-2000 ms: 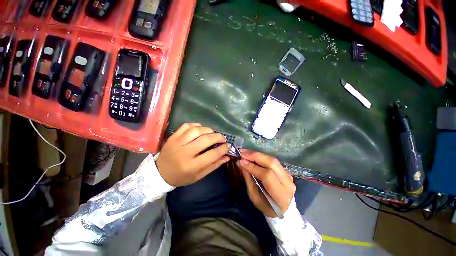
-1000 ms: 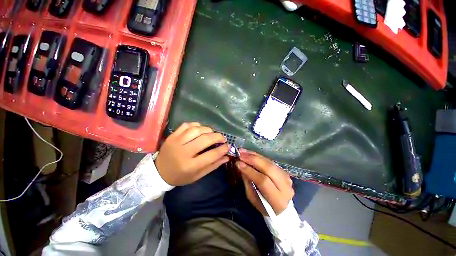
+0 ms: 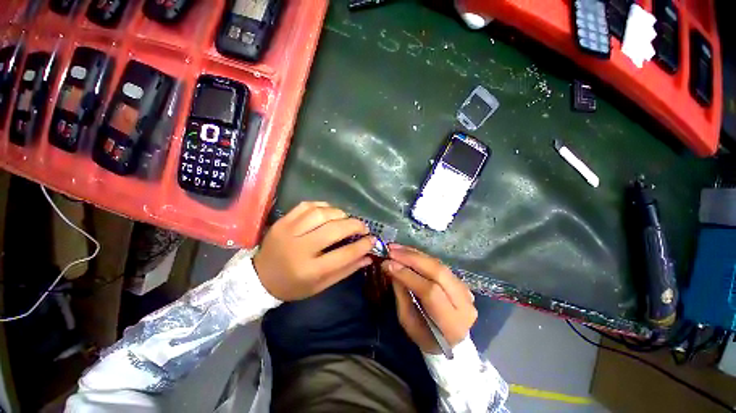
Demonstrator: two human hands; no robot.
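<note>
My left hand (image 3: 311,252) and my right hand (image 3: 432,297) meet at the front edge of the green mat. The left fingers hold a small shiny dark part (image 3: 378,245), mostly hidden by the fingers; I cannot tell what it is. The right fingertips touch the same part. A thin metal stick (image 3: 431,324) lies in my right hand and points down toward the wrist. An inner phone body (image 3: 449,182) with a white key area and small dark screen lies on the mat beyond my hands. A small grey display window (image 3: 477,107) lies just above it.
A red tray (image 3: 145,206) with black phones is at left. Another red tray (image 3: 557,63) is at upper right. A small dark square (image 3: 583,96), a white plastic stick (image 3: 578,165) and a black electric screwdriver (image 3: 654,256) lie at right, beside a blue device (image 3: 713,270). Specks lie on the mat (image 3: 363,105).
The view has shifted slightly. Both hands stay together at the mat edge around the small part, with only slight finger movement. The things on the mat lie as before.
</note>
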